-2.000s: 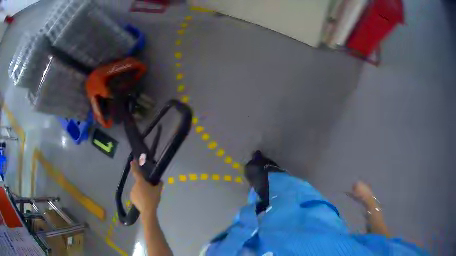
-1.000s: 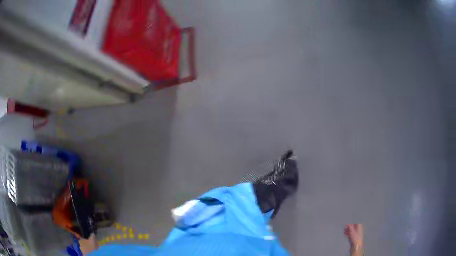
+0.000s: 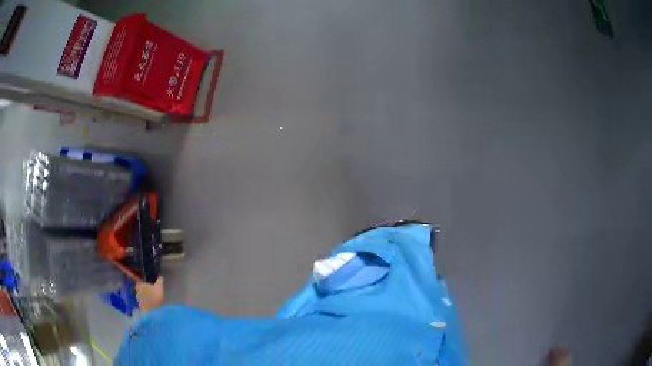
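The hand pallet truck, with its orange-red base (image 3: 114, 239) and black handle (image 3: 149, 239), stands at the left. Stacked translucent grey trays (image 3: 78, 193) sit behind it in paired piles, on a blue pallet (image 3: 136, 170) whose edges show. My left hand (image 3: 150, 293) is at the lower end of the black handle and appears closed around it; the fingers are hard to make out. My right hand (image 3: 559, 357) is small, blurred and cut off by the bottom edge; its fingers cannot be read.
A red box (image 3: 150, 68) with white lettering and a red frame stands beside a white cabinet (image 3: 43, 43) at the upper left. Grey floor (image 3: 429, 136) spans the middle and right. A green strip (image 3: 602, 18) shows at the upper right.
The view has swung, so the truck and trays moved from centre-left to the far left edge, trailing my left hand. The red box came nearer, then shifted left. My right hand has dropped to the bottom edge.
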